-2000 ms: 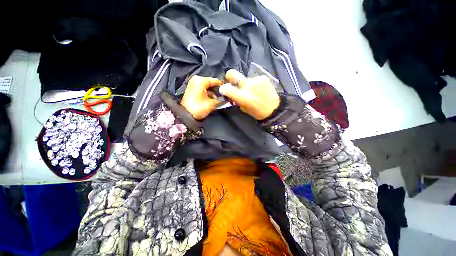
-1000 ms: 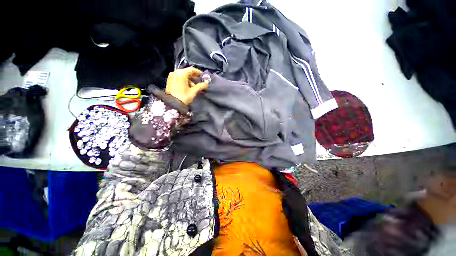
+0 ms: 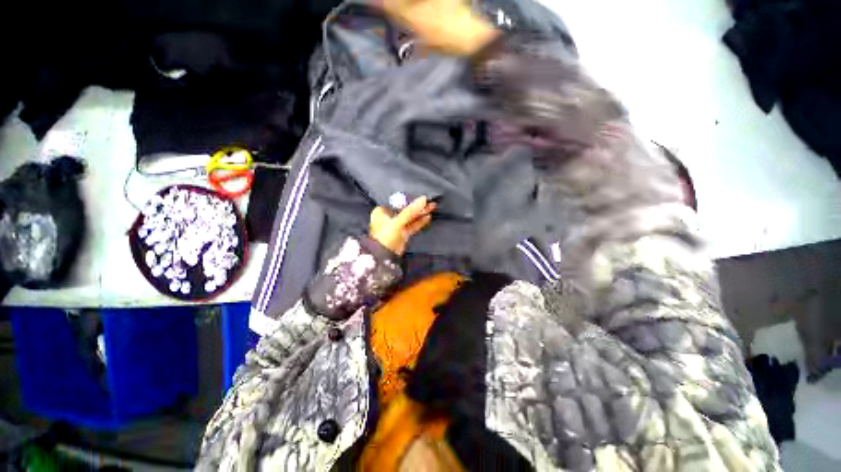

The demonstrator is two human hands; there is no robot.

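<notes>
The grey garment (image 3: 369, 157) with paired white stripes lies over the table and my lap. A small silvery-white button (image 3: 397, 199) shows on its cloth, just beyond my left fingers. My left hand (image 3: 402, 226) is low on the garment and holds a fold of the cloth near that button. My right hand (image 3: 444, 24) is blurred and cut by the top edge, above the far part of the garment. What it holds cannot be told. No needle or thread can be made out.
Left of the garment are a round button tray (image 3: 242, 267), yellow and red-handled scissors (image 3: 230, 171) and black garments (image 3: 212, 101). A black bag (image 3: 41, 221) lies far left, with blue bins (image 3: 148, 359) below. More black cloth (image 3: 798, 74) lies far right.
My right hand has swung from the low right up to the top of the view. My left hand has moved lower and right with the cloth, and the garment is rearranged.
</notes>
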